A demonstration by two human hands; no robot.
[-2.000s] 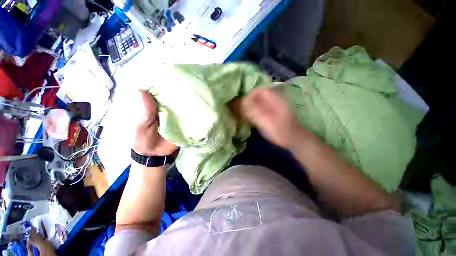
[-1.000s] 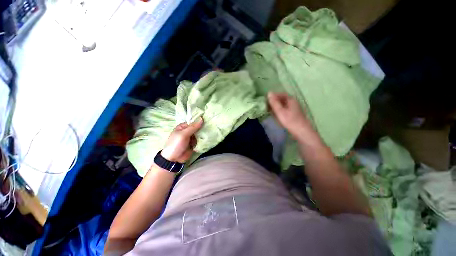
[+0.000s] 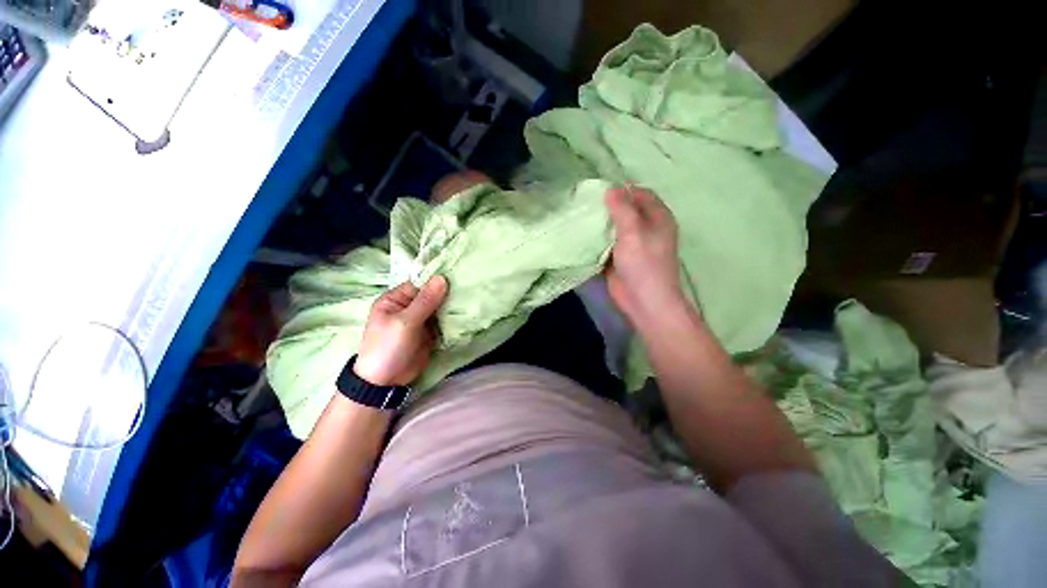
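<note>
A light green crinkled garment (image 3: 517, 247) is stretched between my two hands over my lap. My left hand (image 3: 397, 333), with a black watch on the wrist, pinches gathered cloth near the garment's middle. My right hand (image 3: 645, 250) grips its right end. The rest of the garment hangs down to the left of my left hand. A green garment pile (image 3: 735, 218) lies on a white-topped support just beyond my right hand. Thread snips with a red-orange handle (image 3: 264, 12) lie at the table's far end.
The white table with a blue edge (image 3: 218, 247) is on the left, with a white paper (image 3: 149, 69), a dark curved object (image 3: 152, 145) and a looped white cable (image 3: 83, 385) on it. A looser green heap (image 3: 878, 425) and brown cardboard (image 3: 953, 310) are at the lower right.
The garment has moved from over the table edge to my lap. My right hand has closed on its right end. The view has shifted towards the right-hand piles.
</note>
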